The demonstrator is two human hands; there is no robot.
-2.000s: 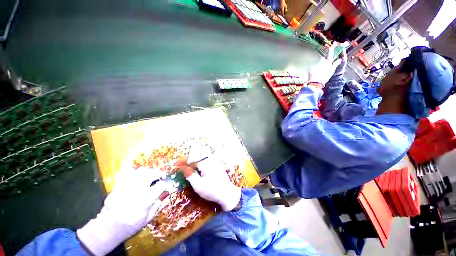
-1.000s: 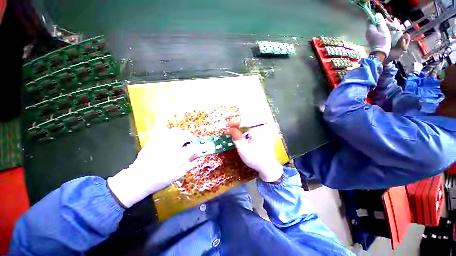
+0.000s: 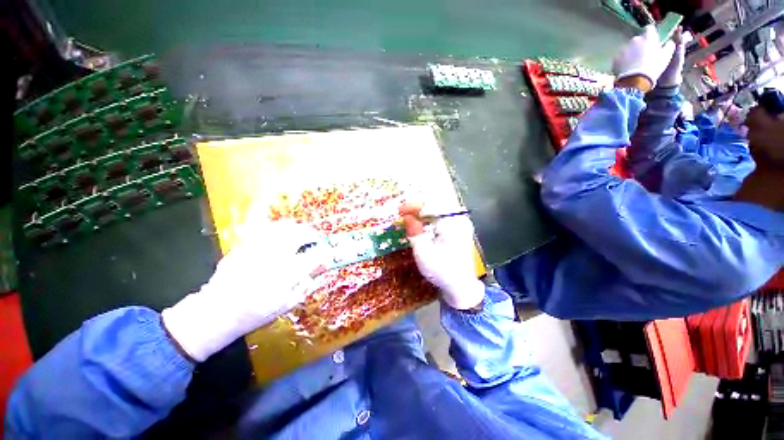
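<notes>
A narrow green PCB panel [image 3: 365,247] with pale square patches is held over the yellow mat [image 3: 225,172]. My left hand [image 3: 258,275], in a white glove, grips the panel's left end. My right hand [image 3: 443,249], gloved with bare fingertips, is at the panel's right end and holds thin dark tweezers [image 3: 449,215] that point out to the right. Whether its fingers also touch the panel is hard to tell. Small orange-red parts [image 3: 344,314] lie thickly on the mat above and below the panel, under glossy streaks.
Rows of PCB panels with dark components [image 3: 103,129] lie at left. One pale-patched panel [image 3: 462,78] lies beyond the mat's right corner. A red tray of panels [image 3: 550,107] is at right, beside a person in blue [image 3: 636,215] holding a green board. Red trays [image 3: 718,339] are stacked lower right.
The view swung right from two seconds ago, then slightly back. The panel stays held over the mat between my hands. The neighbour's hands and green board have shifted.
</notes>
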